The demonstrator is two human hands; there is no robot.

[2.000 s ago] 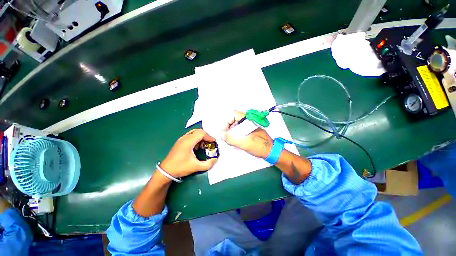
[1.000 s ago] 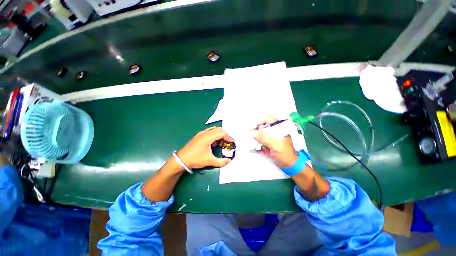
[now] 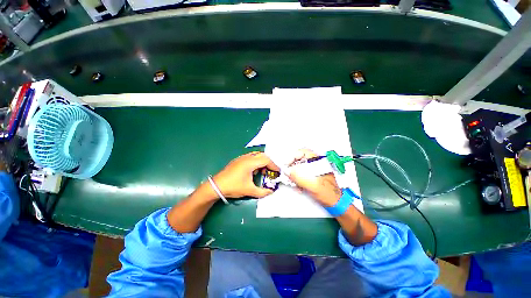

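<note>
My left hand [image 3: 241, 176] holds a small electronic unit [image 3: 270, 179] between thumb and fingers at the left edge of the white paper [image 3: 308, 119]. The unit is dark with gold and white details, partly hidden by the fingertips. My right hand [image 3: 317, 181] holds a whitish dispensing syringe [image 3: 311, 168] like a pen. Its front end is at the unit; whether it touches cannot be told. A green adapter [image 3: 336, 161] is on its rear, joined to a clear hose [image 3: 402, 166].
Several units lie on the green conveyor [image 3: 303, 46] beyond the pale rail [image 3: 192, 100]. A light blue fan [image 3: 70, 139] stands left. A black controller [image 3: 495, 169] and crumpled white cloth [image 3: 443, 125] are at right. A dark cord [image 3: 420, 216] runs beside the hose. A person's blue sleeve shows far left.
My right hand has moved left, bringing the syringe's front end from beside the unit to it. My left hand still holds the unit. The camera view has shifted.
</note>
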